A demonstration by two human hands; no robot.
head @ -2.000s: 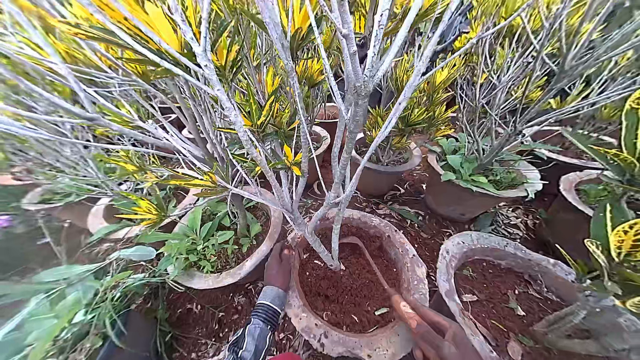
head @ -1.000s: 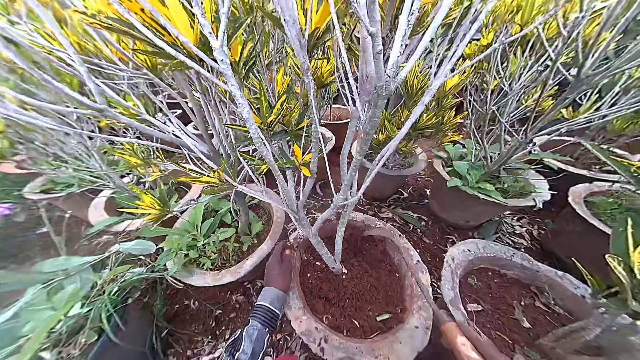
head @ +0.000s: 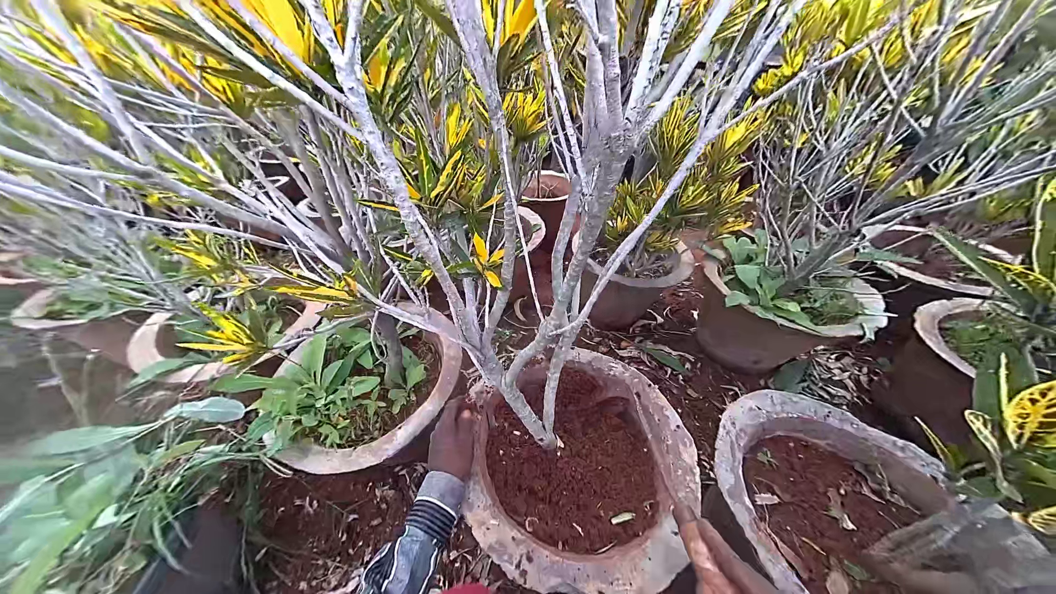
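Observation:
A round pot with a thick, weathered rim (head: 681, 445) holds reddish-brown soil (head: 577, 487) and a shrub with pale, bare stems (head: 528, 412) that branch upward. My left hand (head: 452, 439), in a striped sleeve, grips the left side of this rim. On the opposite side, my right hand (head: 714, 553) is at the outer right edge of the rim, fingers pointing up toward it, partly cut off by the frame's bottom. Whether it holds anything cannot be made out. A small pale green leaf piece (head: 623, 518) lies on the soil.
At right stands another soil-filled pot (head: 742, 412), with a translucent sheet-like thing (head: 965, 544) over its near side. A pot with leafy green growth (head: 450, 363) is close on the left. More potted shrubs with yellow leaves stand behind; dry leaves litter the red ground.
My right hand has moved right and down from the pot's soil side to its outer rim. The thin curved tool it held over the soil is no longer plainly visible. My left hand stays on the rim.

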